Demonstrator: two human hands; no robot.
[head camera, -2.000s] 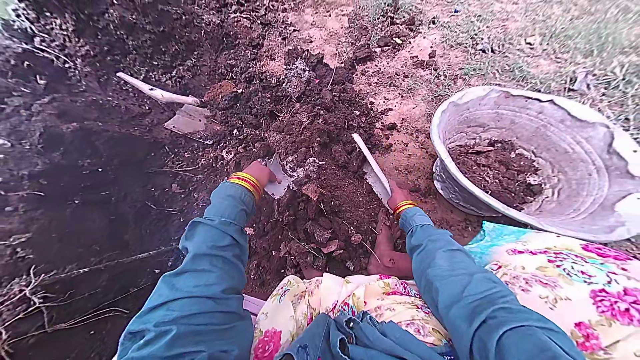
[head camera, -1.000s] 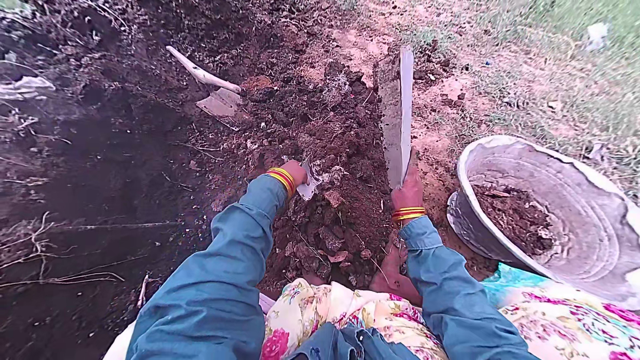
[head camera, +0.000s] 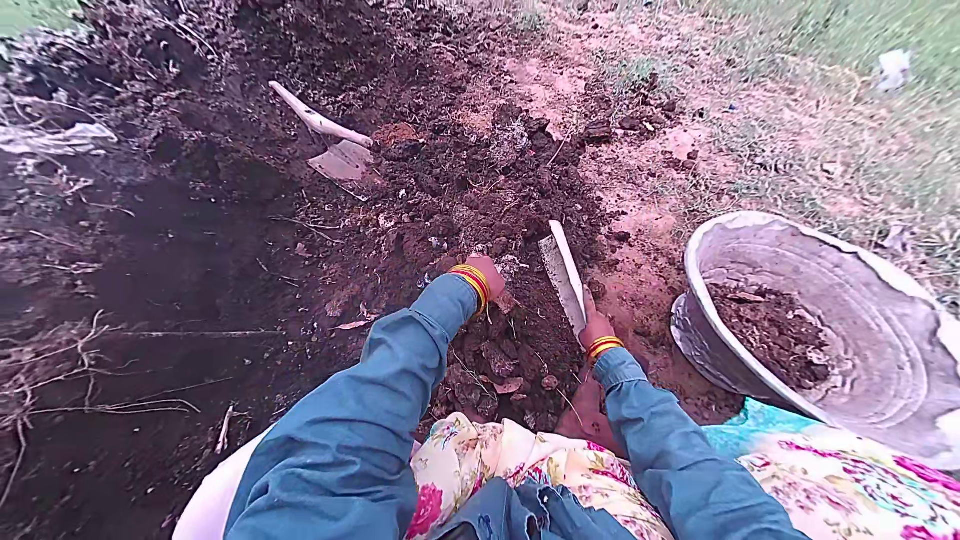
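Observation:
My right hand (head camera: 595, 328) grips the lower end of a long flat strip (head camera: 564, 274), likely metal, with a pale raised edge and soil on its face; it tilts up and left over the dark soil heap (head camera: 480, 210). My left hand (head camera: 487, 277) is low in the crumbly soil, left of the strip, knuckles up; its fingertips are hidden, so whether it holds anything cannot be told. Soil clods (head camera: 502, 360) lie between my hands and my floral-clothed lap. Both wrists wear yellow and red bangles.
A large worn basin (head camera: 862, 300) with some soil (head camera: 772, 330) inside stands at the right. A short-handled hoe (head camera: 341, 160) lies at the upper left. My bare foot (head camera: 587, 412) is beside the right forearm. Dry roots (head camera: 52, 375) spread at the left, grass at the upper right.
The strip in my right hand stood nearly upright one second ago and now is lower, leaning left over the soil. The pale flat piece seen at my left hand earlier is no longer clearly visible.

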